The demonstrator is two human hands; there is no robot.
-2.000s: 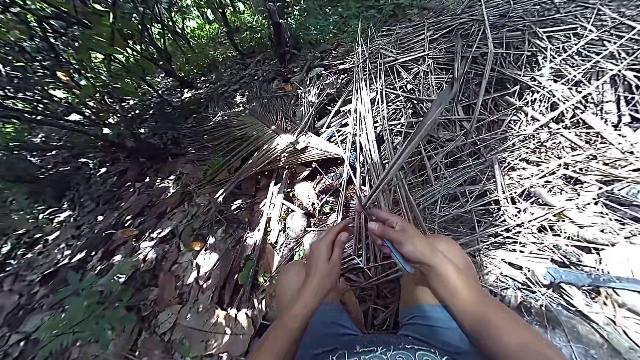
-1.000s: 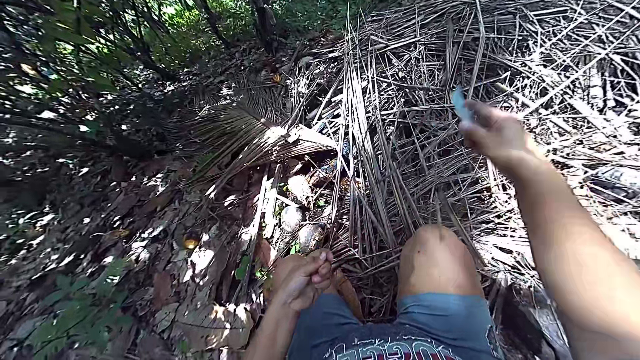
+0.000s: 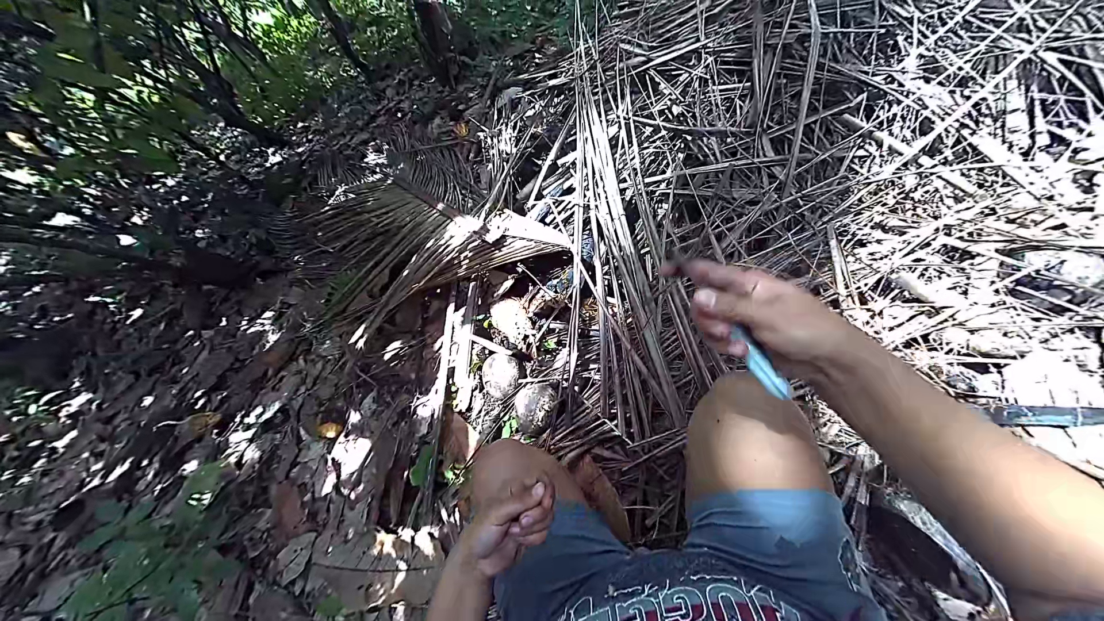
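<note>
In the head view my right hand (image 3: 759,319) hangs over the right knee, closed around a light blue handle (image 3: 761,364), which looks like that of a small knife; its blade is hard to make out. My left hand (image 3: 511,528) is curled near the left knee, and whether anything thin lies in it cannot be told. Between the hands and beyond them stand long dried palm leaf strips (image 3: 604,181). Left of these strips lies a dry palm frond (image 3: 423,228) with its leaflets fanned out.
Several pale, round husk-like objects (image 3: 535,404) lie before the left knee. Dry leaves (image 3: 285,509) cover the ground at left, with green bushes (image 3: 129,95) behind. A heap of dried stalks (image 3: 931,172) spreads at right. A dark flat strip (image 3: 1048,416) lies at the right edge.
Two seconds ago both hands were together at a long leaf strip. The right hand then swung out to the right with the blue handle and has come back toward the knee. The left hand lowered to the left knee.
</note>
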